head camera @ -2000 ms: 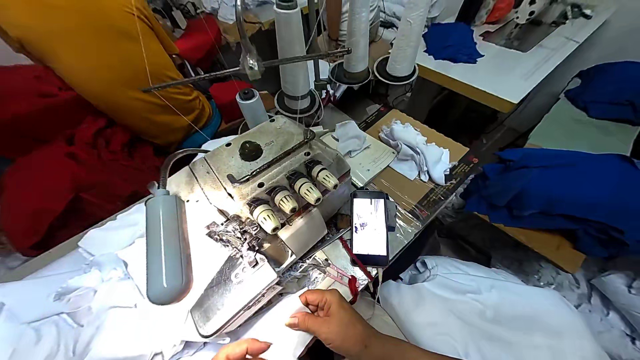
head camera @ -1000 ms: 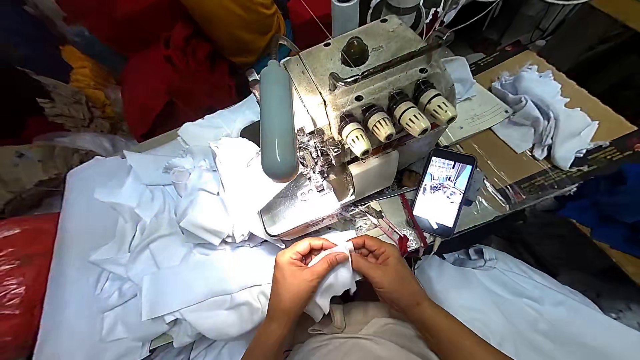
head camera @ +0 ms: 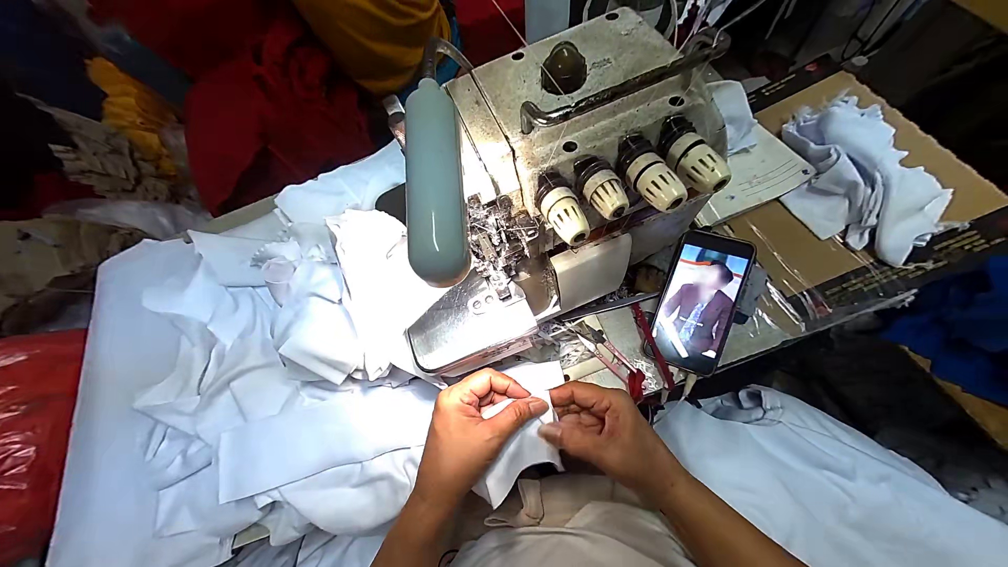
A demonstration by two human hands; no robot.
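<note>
In front of an overlock sewing machine (head camera: 591, 102), my left hand (head camera: 484, 421) pinches a white fabric piece (head camera: 524, 453) between thumb and forefinger. My right hand (head camera: 602, 429) grips the same fabric's right edge, its fingertips close to those of my left hand. The fabric hangs below my fingers, over my lap. Just above my hands is the machine's metal cloth plate (head camera: 472, 315), with the presser foot area lit brightly. A grey-green lamp (head camera: 437, 185) covers part of the machine. Thread snips (head camera: 602, 346) lie right of the plate, partly hidden among thread scraps.
White fabric pieces (head camera: 315, 465) are heaped at the left. A smartphone (head camera: 701, 303) with a lit screen leans at the right of the machine. Beyond it, folded white cloth (head camera: 866, 181) rests on cardboard (head camera: 953, 165). More white cloth (head camera: 803, 480) lies at the lower right.
Two seconds ago my hands were apart at the lower edge; now they are together at the white fabric. The view has shifted closer to the machine. The phone's screen picture has changed.
</note>
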